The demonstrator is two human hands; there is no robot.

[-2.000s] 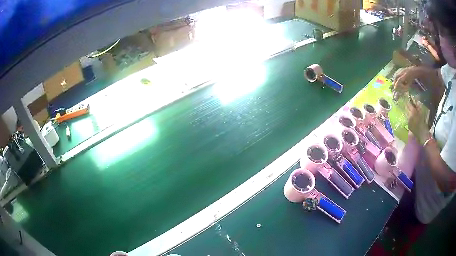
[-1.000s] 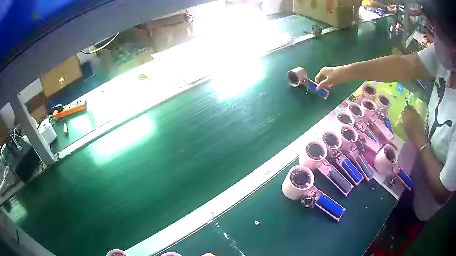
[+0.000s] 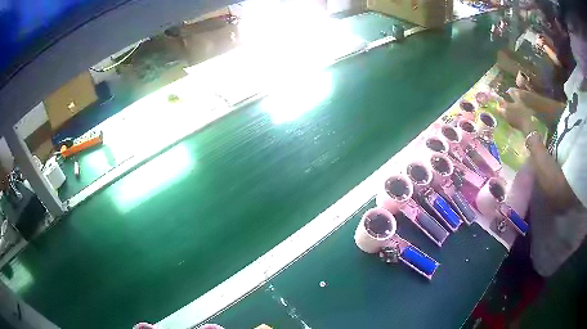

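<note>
Neither of my hands can be made out; only a small pale orange patch [image 3: 262,327], too cut off to identify, shows at the bottom edge. The nearest full fan unit [image 3: 376,230] lies on the dark green bench top, its round pink head to the left and a bright blue battery cell [image 3: 419,261] in its open handle. Several more pink part-assembled units lie in rows behind it, some with blue and some with dark grey in the handle. Parts of two pink round heads [image 3: 210,326] show at the bottom edge.
The wide green conveyor belt [image 3: 257,186] runs beside the bench behind a pale edge rail [image 3: 302,241]. A neighbouring worker [image 3: 547,173] sits at the right by a yellow-green mat [image 3: 515,142]. A pale shelf with a blue bin hangs above left. An orange tool-like thing [image 3: 82,144] lies opposite.
The neighbour's arm reached over the belt to a fan unit, then drew back; that unit is gone from the belt. The view has shifted slightly. Pink heads have come into view at the bottom edge.
</note>
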